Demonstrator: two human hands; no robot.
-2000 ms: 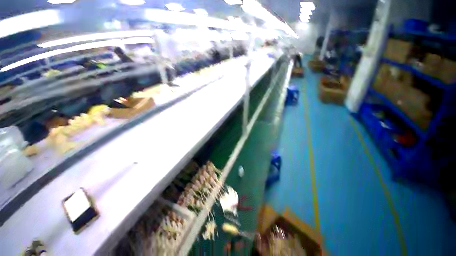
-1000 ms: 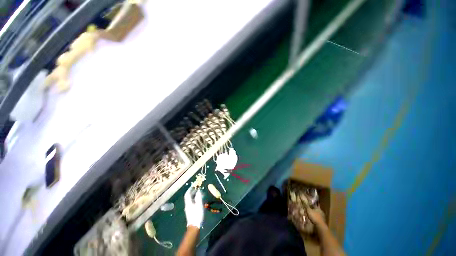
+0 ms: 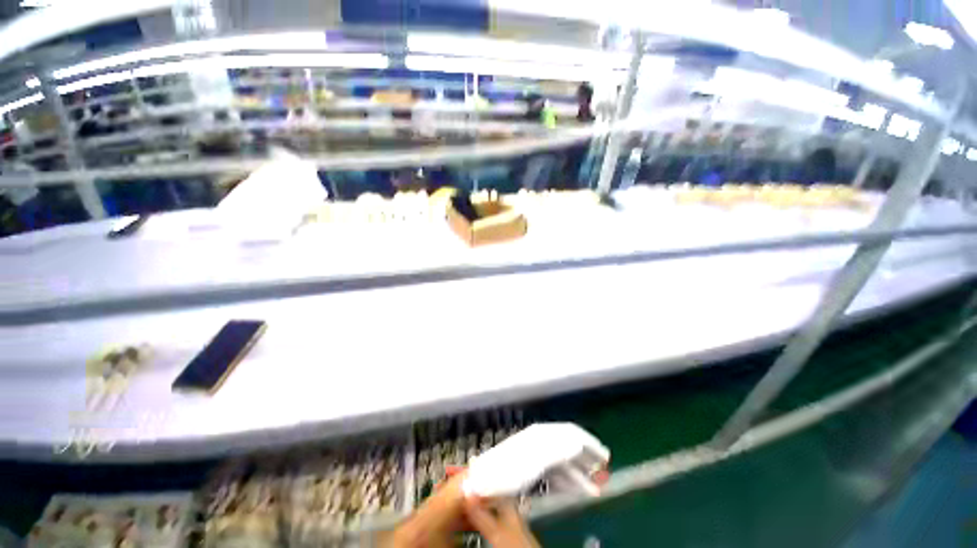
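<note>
A white work glove (image 3: 541, 460) shows blurred at the bottom centre, in front of the shelf's lower edge. Bare skin at its left end appears to be my left hand (image 3: 434, 519), touching the glove. More bare fingers lie just beneath it, with a small reddish patch at the glove's right end. Blur and overlap hide which hand is in the glove and where my right hand is. Trays of banded cores with cords (image 3: 348, 487) lie under the shelf, left of the hands.
A long white shelf (image 3: 600, 321) with grey rails crosses the view. On it are a dark phone (image 3: 222, 356), a small open carton (image 3: 487, 223), a white bag (image 3: 276, 195) and small corded parts (image 3: 120, 364). A slanted metal post (image 3: 814, 310) stands right. Green bench surface shows lower right.
The view has swung up and left from bench, floor carton and tools to the shelf. The gloved left hand and bare right hand were apart; now glove and bare skin show close together.
</note>
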